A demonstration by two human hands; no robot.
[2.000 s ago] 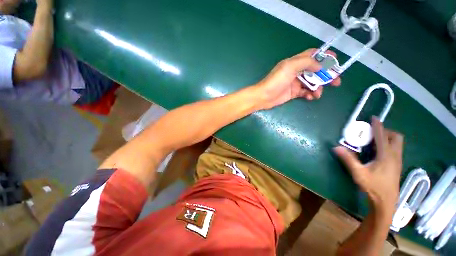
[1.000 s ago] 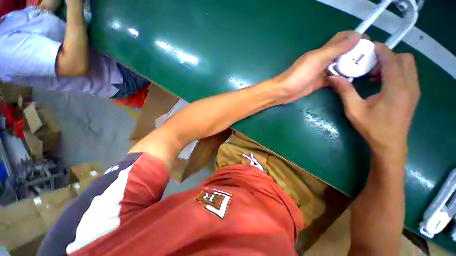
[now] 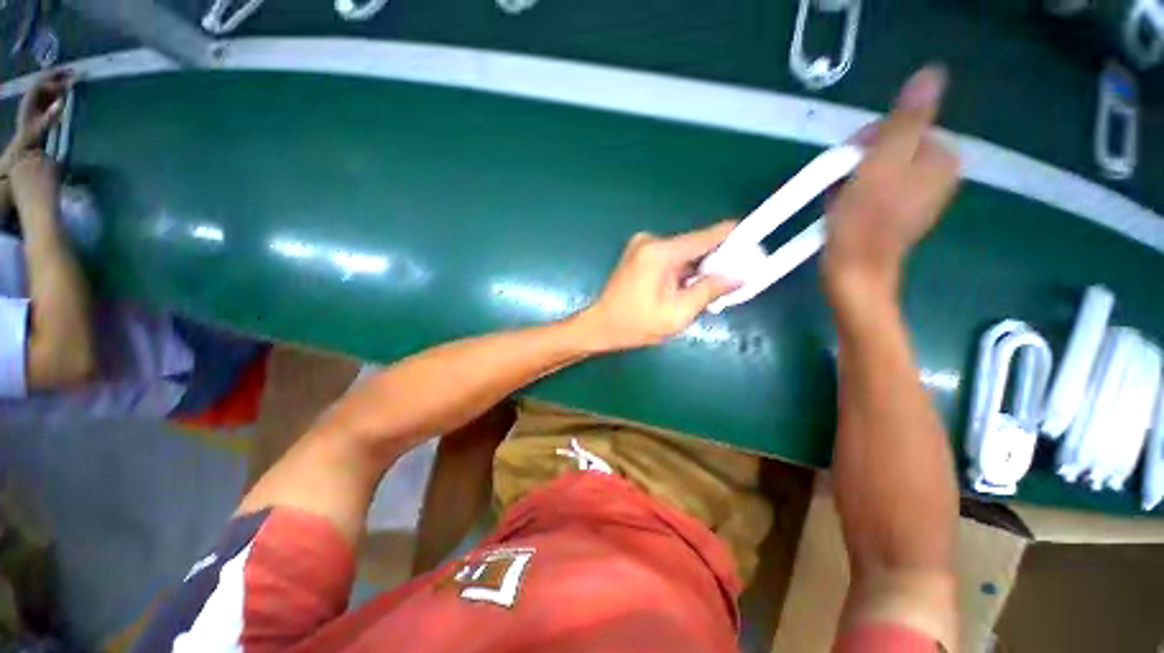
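Note:
A white loop unit [image 3: 794, 202] with a long open middle is held slanting over the green bench [image 3: 421, 191]. My left hand [image 3: 670, 283] grips its wide end, thumb on top. My right hand [image 3: 890, 191] is blurred at the rounded far end, one finger pointing up and away; whether it grips the loop cannot be told. The round cover at the wide end is partly hidden by my left fingers.
White loop units [image 3: 1008, 406] stand or overlap at the right bench edge. A pale rail [image 3: 536, 84] separates the bench from a darker surface with loose units [image 3: 826, 41]. Another person's arm [image 3: 54, 274] is at far left. An open carton [image 3: 1085, 561] is below right.
The view has swung, showing more bench and rail. Both hands were together at the unit's round cover; my right hand is now at the far rounded end, my left still at the wide end.

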